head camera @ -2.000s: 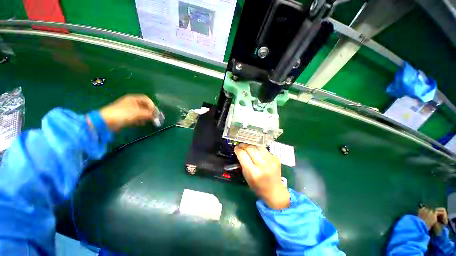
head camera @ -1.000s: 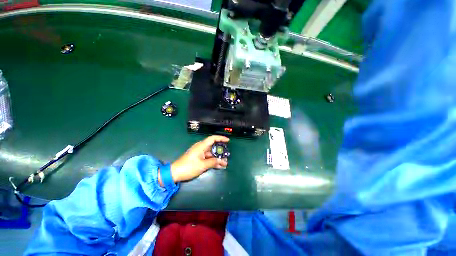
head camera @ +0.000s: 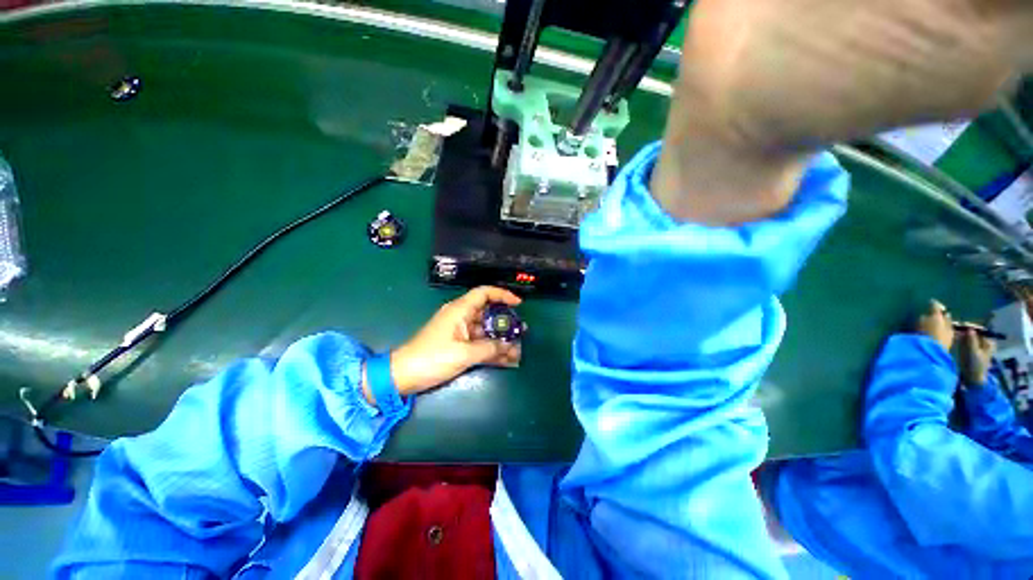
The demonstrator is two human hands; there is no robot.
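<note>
My left hand (head camera: 453, 342) holds a round electronic unit (head camera: 502, 323) with a yellowish centre between thumb and fingers, in front of the press base (head camera: 459, 232). My right hand (head camera: 793, 91) is raised large at the upper right, its fingers cut off by the top edge, so what it touches is hidden. The press head's pale green plate (head camera: 544, 125) and clear block (head camera: 549, 204) are low over the base and hide the nest. Red digits (head camera: 526, 278) glow on the base's front. Another round unit (head camera: 386, 230) lies left of the base.
A small taped board (head camera: 418, 153) lies left of the base, with a black cable (head camera: 266, 244) running left. A further unit (head camera: 126, 88) lies far left, near a clear plastic bag (head camera: 9, 227). Another person's hands (head camera: 954, 334) hold a dark thin tool at right.
The press head has come down, covering the nest and the unit seen there. My right arm has swung inward, its hand now in view high up. My left hand still holds its unit, nearly unmoved.
</note>
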